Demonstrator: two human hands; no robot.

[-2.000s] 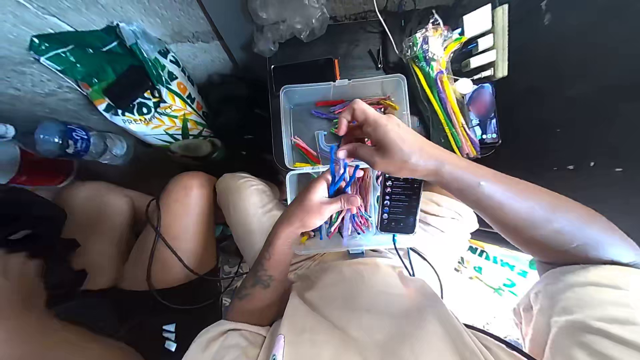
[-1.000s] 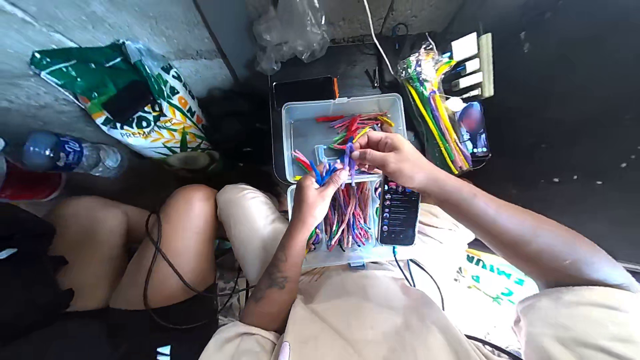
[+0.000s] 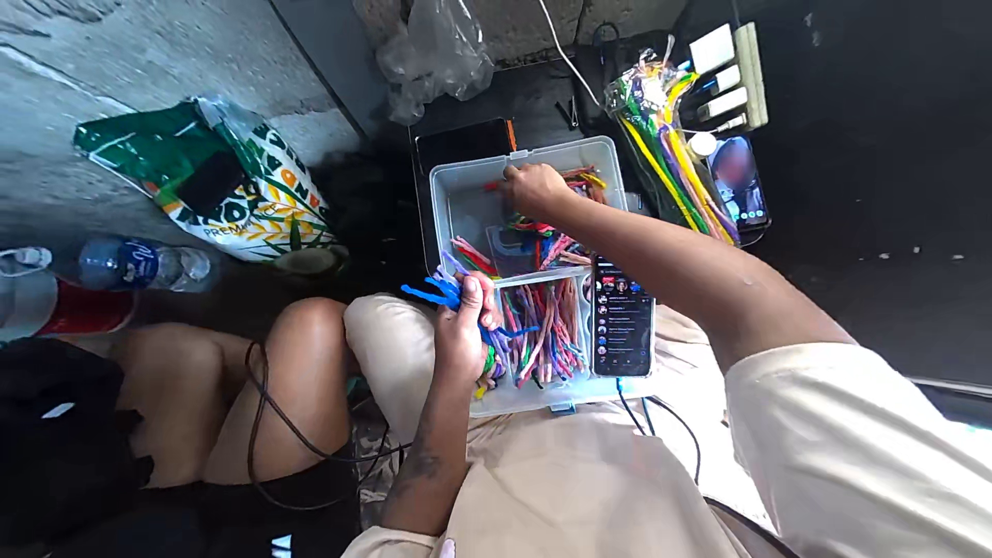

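Observation:
My left hand [image 3: 465, 322] is closed around a bundle of blue and purple fuzzy craft stems [image 3: 435, 291], left of the near part of a clear plastic box. My right hand [image 3: 533, 190] reaches over the upper compartment of the box [image 3: 457, 209], its fingers curled down; whether they hold anything is hidden. Beneath and beside it lie red, pink, yellow and green stems [image 3: 562, 249]. The near compartment holds many pink, red and purple stems [image 3: 546, 329]. A phone [image 3: 622, 325] with a lit screen rests on the box's right side.
A bag of long stems [image 3: 666, 155], a second phone [image 3: 738, 182] and a power strip with chargers [image 3: 750, 74] lie on the black table. A dark tablet-like device [image 3: 465, 146] is behind the box. At left are a seated person's bare legs [image 3: 294, 372], a printed sack [image 3: 256, 194] and water bottles [image 3: 143, 263].
My right hand has moved away from my left, up over the far compartment. My left hand has moved left with the blue and purple stems in it.

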